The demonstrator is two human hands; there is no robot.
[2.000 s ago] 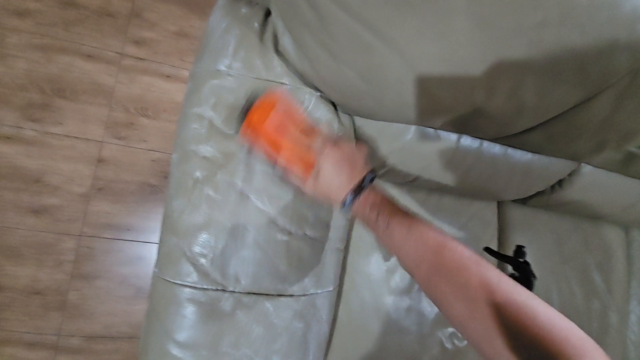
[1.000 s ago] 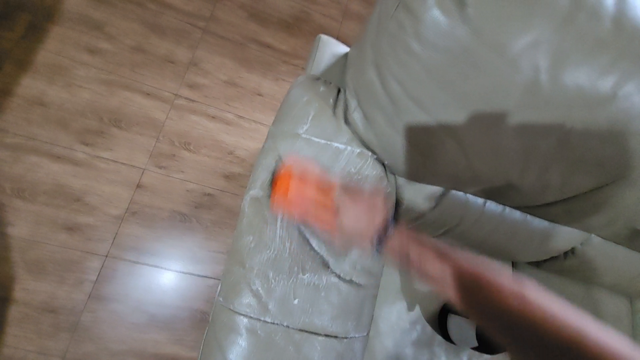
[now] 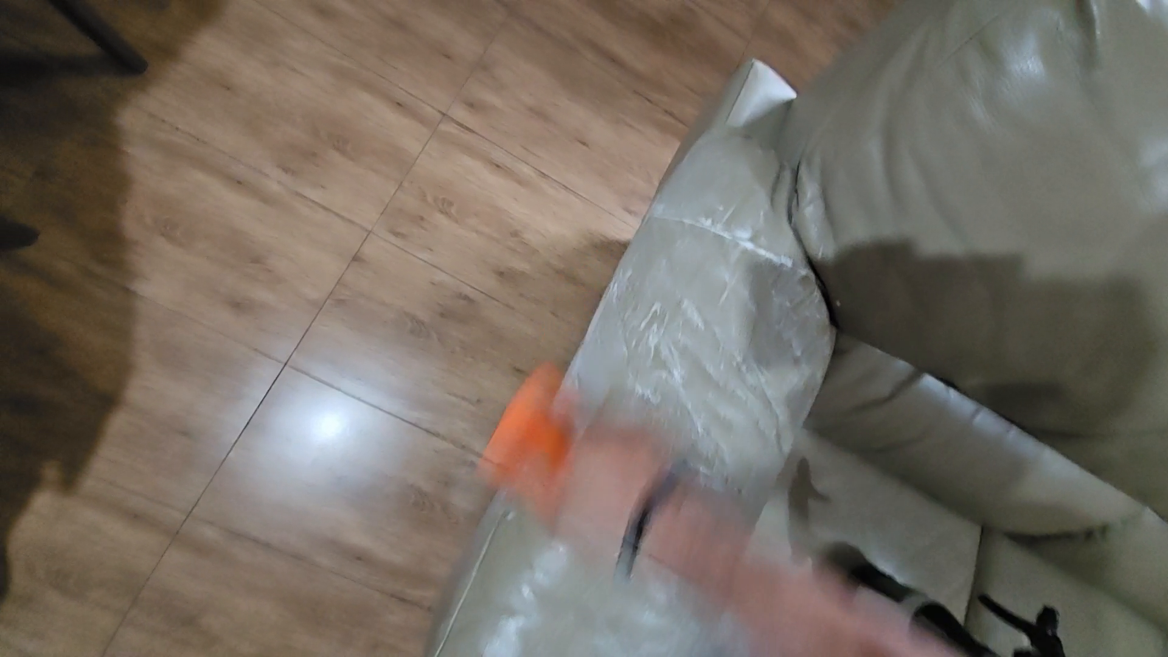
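Observation:
My right hand (image 3: 611, 474), blurred by motion and with a dark band at its wrist, is closed around an orange hand-held tool (image 3: 531, 438). Blur hides whether the tool has bristles or a pad. It is over the outer edge of the armrest of a beige leather sofa (image 3: 712, 319), with the wood-look floor behind it. Whitish streaks and wet-looking shine mark the armrest's leather, and a seam crosses it near the far end. My left hand is out of the picture.
The sofa's back cushion (image 3: 958, 182) rises at right, with a shadow across it. Black curved things (image 3: 903, 593) and a small black fitting (image 3: 1040, 630) show over the seat. Dark furniture legs (image 3: 100, 36) stand on the tiled, wood-look floor (image 3: 365, 274) at left.
My right hand, still holding the orange tool, has moved from the top of the armrest to its outer edge, nearer me. The view has shifted left, showing more floor.

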